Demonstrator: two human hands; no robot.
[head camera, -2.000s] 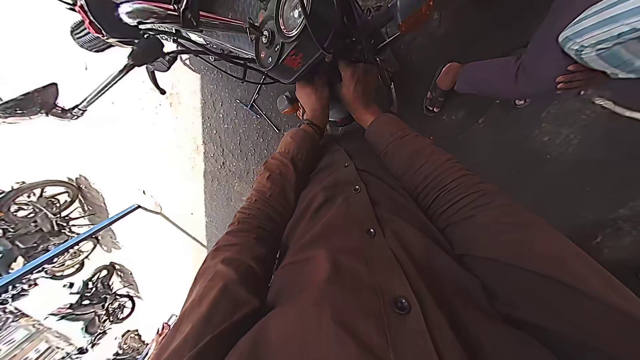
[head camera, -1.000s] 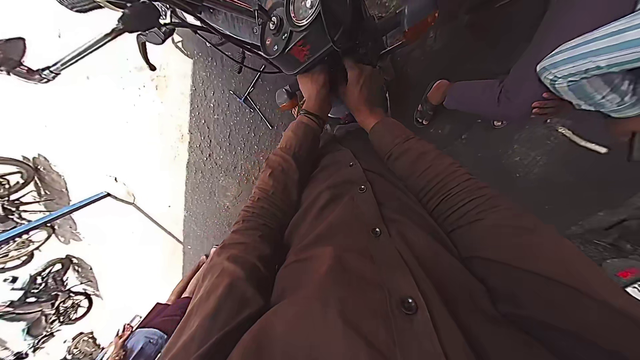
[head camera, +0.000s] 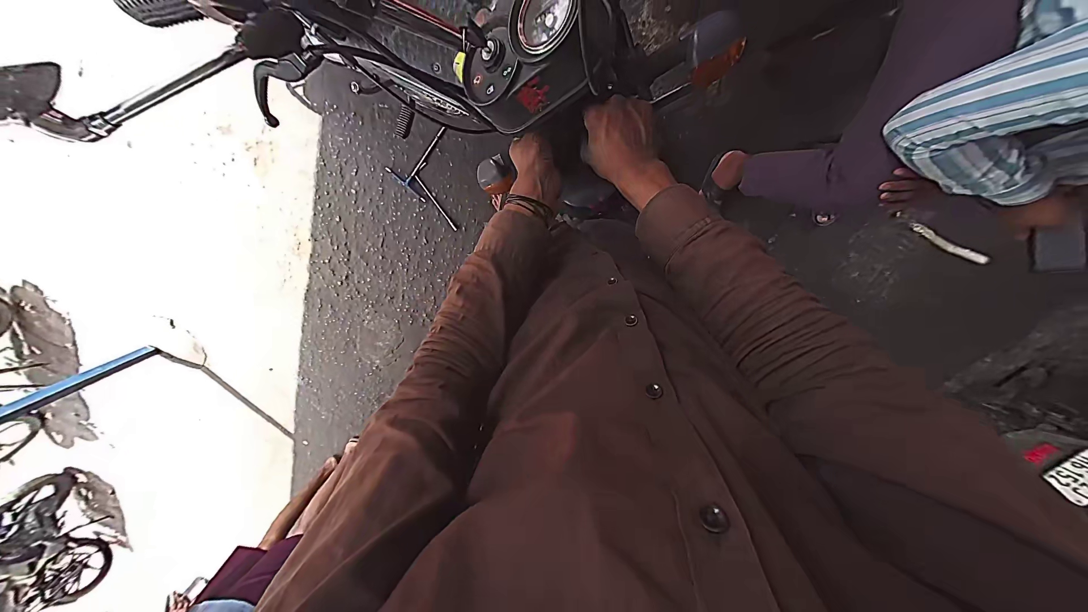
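Observation:
A motorcycle's instrument cluster (head camera: 510, 72), with a round gauge and a key in the ignition, is at the top centre. Just below its edge is my left hand (head camera: 535, 166), fingers curled and a dark band on the wrist; the fingertips are hidden in shadow. Curled beside the front of the motorcycle, my right hand (head camera: 623, 140) is a little apart from the left; whatever lies under its fingers is too dark to make out. An orange turn signal (head camera: 495, 174) shows left of my left hand, and another turn signal (head camera: 718, 51) is at upper right.
A handlebar lever (head camera: 265, 89) and a mirror (head camera: 30, 92) extend to the left. A blue-handled T-shaped tool (head camera: 414, 180) lies on the asphalt. At right, a person in striped cloth (head camera: 977, 110) is close by, near a pale strip (head camera: 948, 242). Another person (head camera: 246, 569) is at lower left.
My hands have moved apart; they were close together under the instrument cluster. A person has come into view at lower left since the earliest frame. The view has shifted somewhat.

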